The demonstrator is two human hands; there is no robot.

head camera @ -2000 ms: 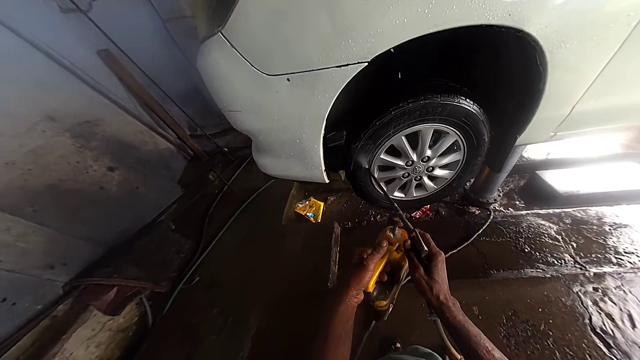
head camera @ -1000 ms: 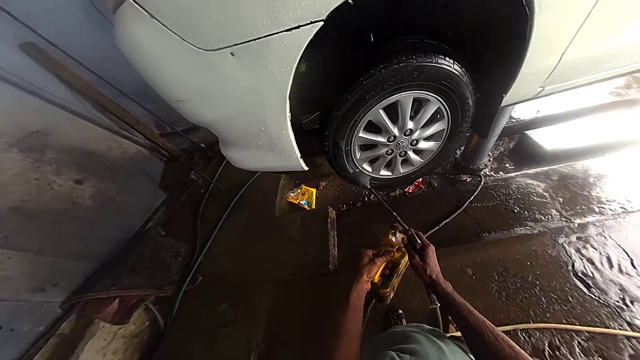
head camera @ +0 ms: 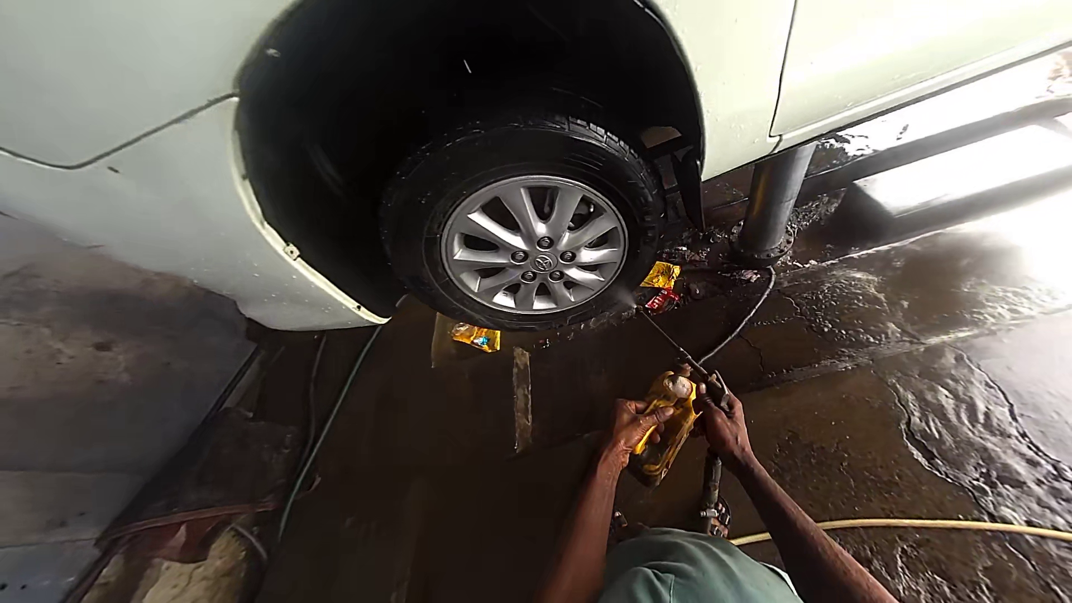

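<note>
My left hand [head camera: 638,429] is closed on the handle of a yellow plastic jug [head camera: 666,444], held upright in front of my body. Beside it, my right hand [head camera: 725,425] grips a spray gun [head camera: 714,387] whose thin metal lance [head camera: 664,332] points forward and left. A fine mist leaves the tip near the lower right of a car's wet black tire [head camera: 419,226] with a silver alloy wheel [head camera: 544,262]. Above the wheel is the dark arch of the pale car body [head camera: 745,75]. The jug and gun are close together; whether they touch cannot be told.
A metal post [head camera: 777,197] stands behind the wheel at right. Yellow wrappers [head camera: 476,337] and a red wrapper [head camera: 662,301] lie on the wet concrete floor. A green hose [head camera: 331,419] runs at left, a cream hose [head camera: 921,525] at lower right. A stained wall [head camera: 109,360] borders the left.
The lance tip has shifted rightward along the bottom of the tire. Both hands keep hold of the jug and the gun. The view has moved nearer the wheel.
</note>
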